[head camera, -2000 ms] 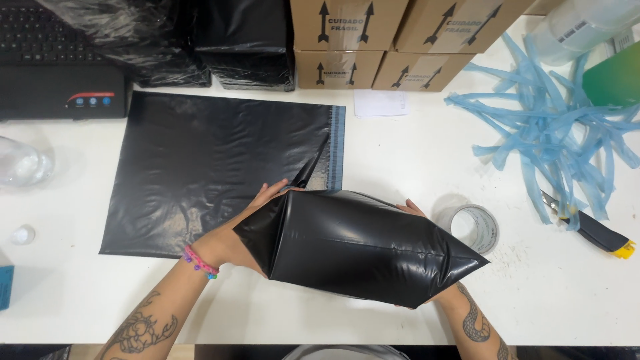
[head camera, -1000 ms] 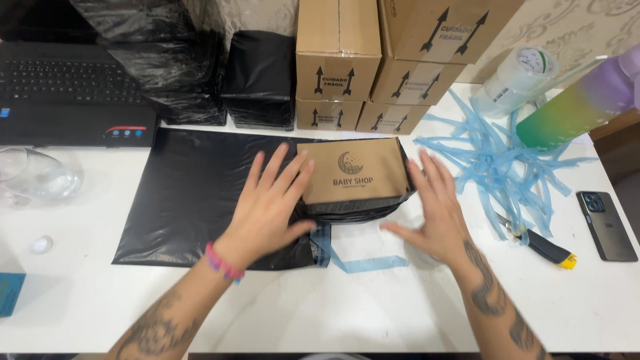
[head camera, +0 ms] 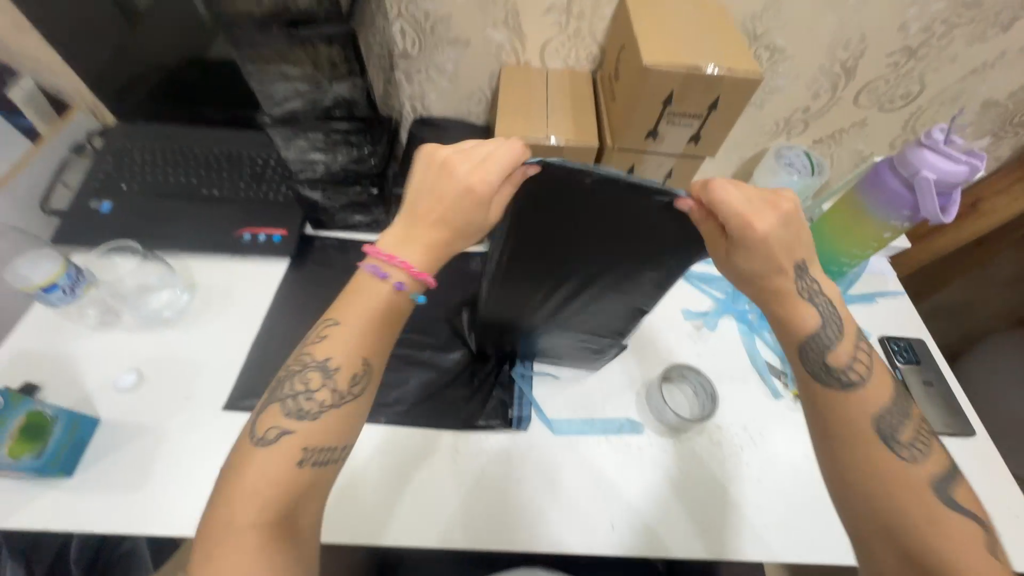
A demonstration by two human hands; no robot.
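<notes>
A black plastic mailing bag (head camera: 584, 264) hangs upright between my hands, its mouth edge at the top and its lower end at the table. My left hand (head camera: 464, 188) pinches the top left corner, and my right hand (head camera: 740, 228) pinches the top right corner. What is inside the bag is hidden. Under and left of it, more black mailing bags (head camera: 416, 352) lie flat, with a blue strip along their right edge. A loose light-blue liner strip (head camera: 596, 426) lies beside them. A roll of clear tape (head camera: 682, 396) stands right of the bag.
Cardboard boxes (head camera: 680, 80) are stacked at the back, beside black wrapped parcels (head camera: 320, 104). A black laptop (head camera: 184, 184) is at the left, with a clear pitcher (head camera: 144, 280) and a teal carton (head camera: 48, 432). Blue strips (head camera: 740, 312), a colourful bottle (head camera: 880, 200) and a phone (head camera: 928, 384) are at the right.
My hands were spread beside a printed cardboard box on black plastic one second ago; now they hold up the bag's top edge, and that box is out of sight. The view has tilted up.
</notes>
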